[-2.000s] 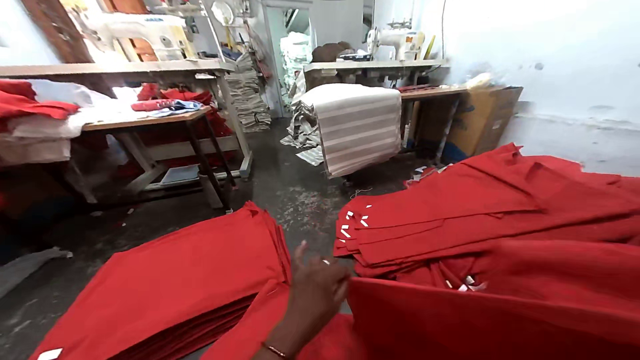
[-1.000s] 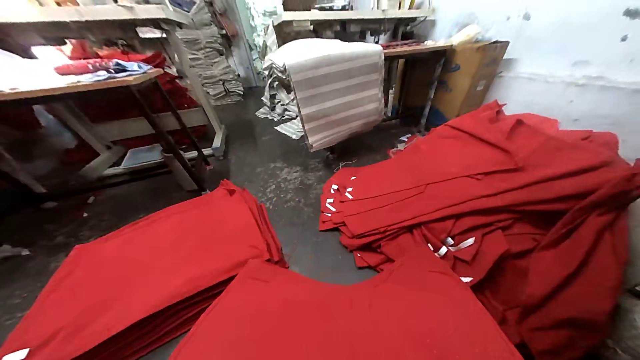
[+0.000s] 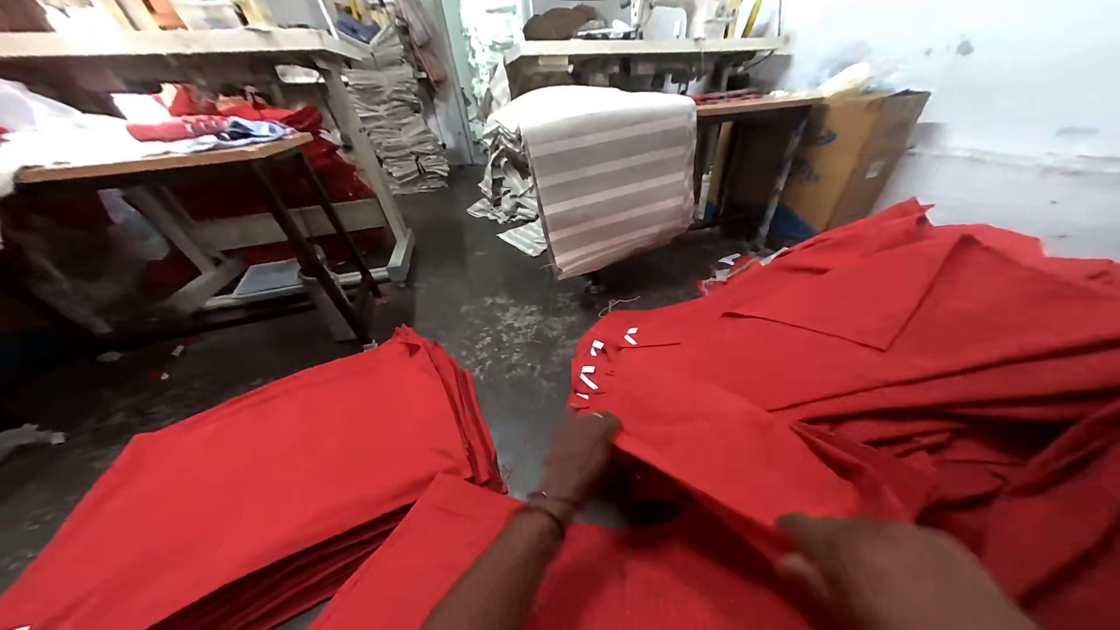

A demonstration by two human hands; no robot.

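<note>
A red fabric piece (image 3: pixel 709 437) stretches between my two hands at the near edge of the right-hand heap. My left hand (image 3: pixel 579 459), with a thin band at the wrist, grips its left corner. My right hand (image 3: pixel 875 560), partly blurred at lower right, holds the piece's near edge. Small white tags (image 3: pixel 588 378) show at the left end of the heap of red fabric pieces (image 3: pixel 1006 332). To the left lies a neat stack of red fabric (image 3: pixel 289 437). Another red piece (image 3: pixel 446 525) is spread below my left forearm, overlapping the stack's near side.
Dark floor (image 3: pixel 507 324) runs between the stack and the heap. Striped cloth (image 3: pixel 612 175) drapes over a support ahead. A wooden-topped table (image 3: pixel 166 162) stands at left, a cardboard box (image 3: pixel 853 166) by the wall, and a sewing machine (image 3: pixel 700 17) on the rear bench.
Both hands, out of view one second ago, are now at the right heap with a red piece lifted between them. The red piece spread at the bottom centre is now partly covered by my left arm.
</note>
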